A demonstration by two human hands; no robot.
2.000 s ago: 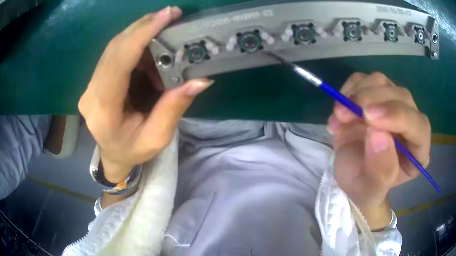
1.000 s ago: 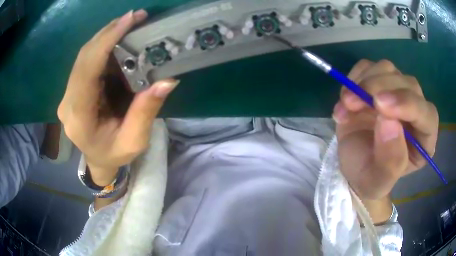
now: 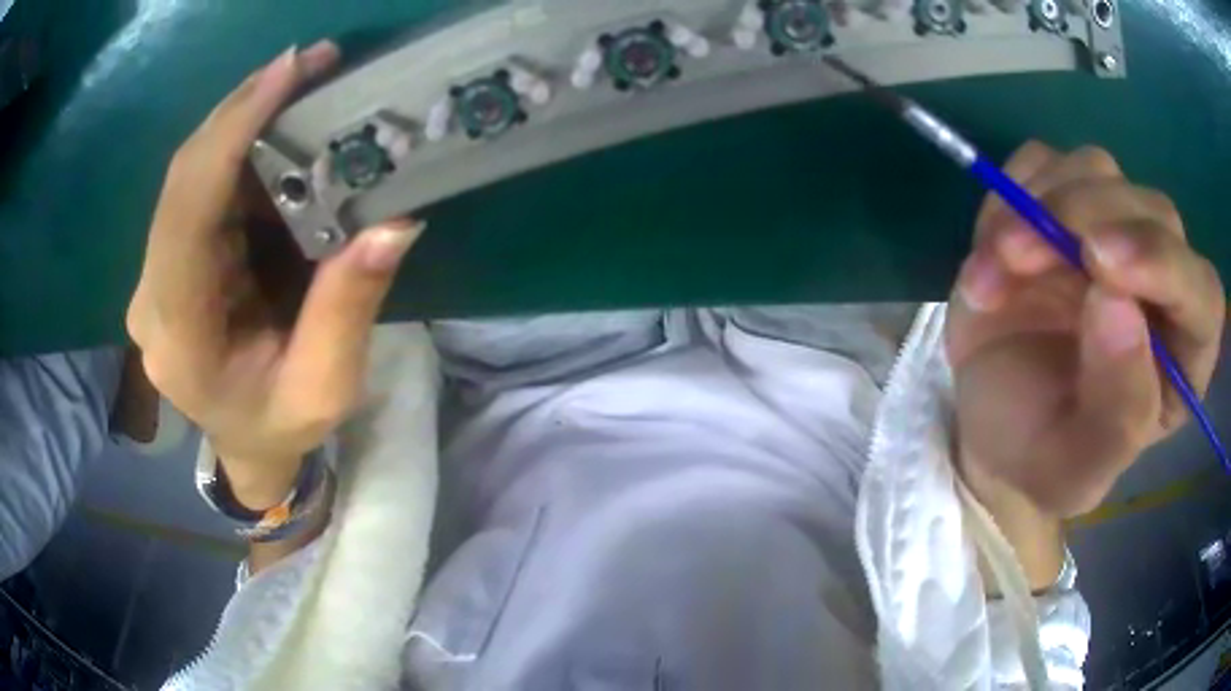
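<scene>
A long grey metal bar (image 3: 581,151) lies at a slant across the top of the view, its right part higher. It bears several small square parts with round centres and pale tabs on both sides. My left hand (image 3: 250,297) grips the bar's left end, thumb at the near edge and fingers at the far side. My right hand (image 3: 1080,311) holds a fine brush (image 3: 1013,193) with a blue handle and silver ferrule like a pen. Its dark tip is at the bar near the fourth square part (image 3: 795,23) from the left; whether it touches cannot be told.
The bar is over a glossy green table surface (image 3: 608,257). The wearer's pale-clad lap is below its near edge. Another person's blue-grey sleeve (image 3: 54,446) is at the left edge. A dark object shows at the top left corner.
The bar and my left hand have shifted left, and the bar's right end has moved up. The brush tip has moved right, from the second square part to the fourth.
</scene>
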